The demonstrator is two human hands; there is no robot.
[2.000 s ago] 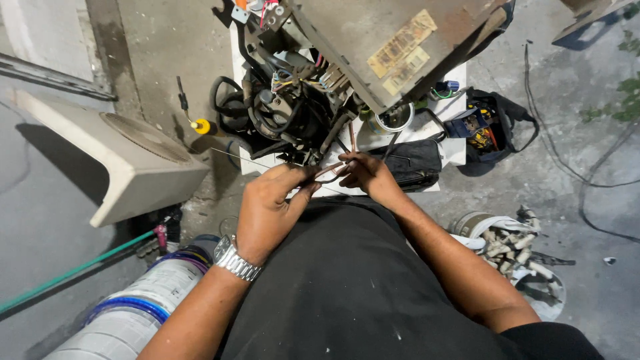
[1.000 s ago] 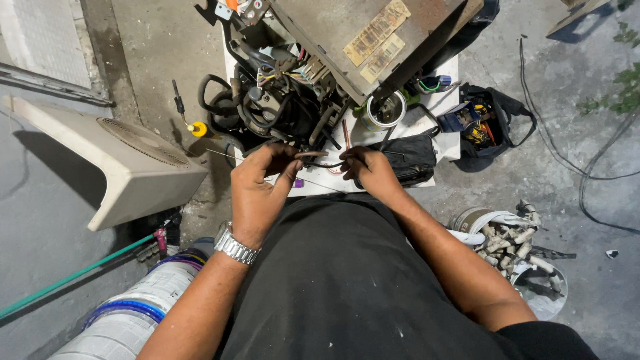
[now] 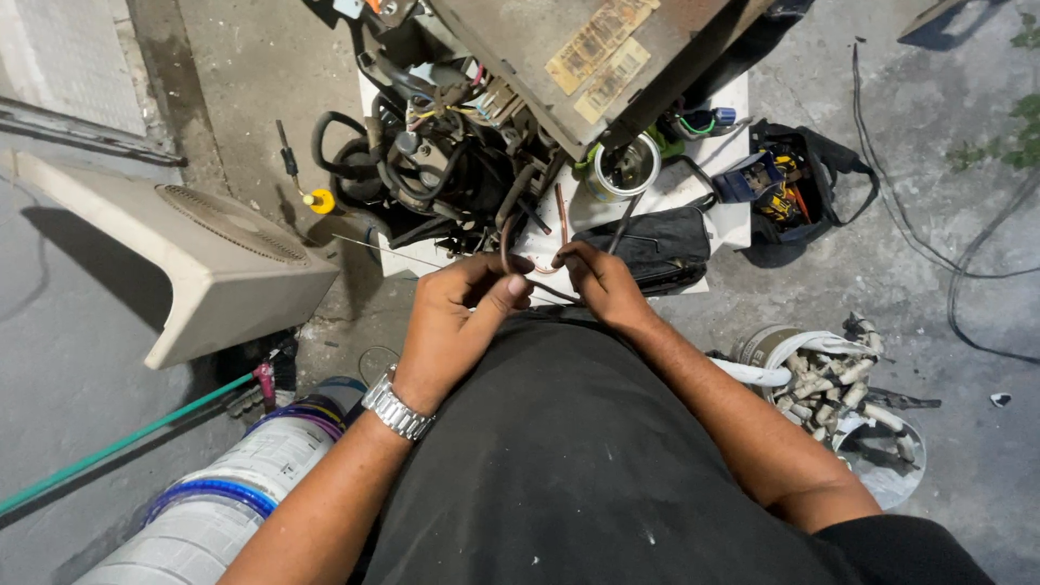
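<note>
My left hand (image 3: pixel 479 305), with a metal watch at the wrist, pinches a curved brownish metal tube (image 3: pixel 505 242). Beside it, the fingertips of my right hand (image 3: pixel 597 280) are closed at the lower end of a straight copper tube (image 3: pixel 562 213). A dark tube (image 3: pixel 554 291) passes between the hands; where its ends lie is hidden. A thin rod (image 3: pixel 386 250) reaches leftward from behind my left hand. Just beyond my hands stands an air conditioner's outdoor unit, with its compressor and pipes (image 3: pixel 426 166) exposed and a rusty metal housing (image 3: pixel 601 61).
On the white board (image 3: pixel 723 219) are an open can (image 3: pixel 626 166) and a black bag (image 3: pixel 666 244). A tool bag (image 3: pixel 792 195) sits right, above a bucket of pipe scraps (image 3: pixel 772 345). Left are a beige fan cover (image 3: pixel 203 252), a yellow-based torch (image 3: pixel 319 201) and stacked buckets (image 3: pixel 244 471).
My left hand has turned, and the piece in it, which pointed toward my right hand a second ago, now curves upward. My right hand remains close beside it.
</note>
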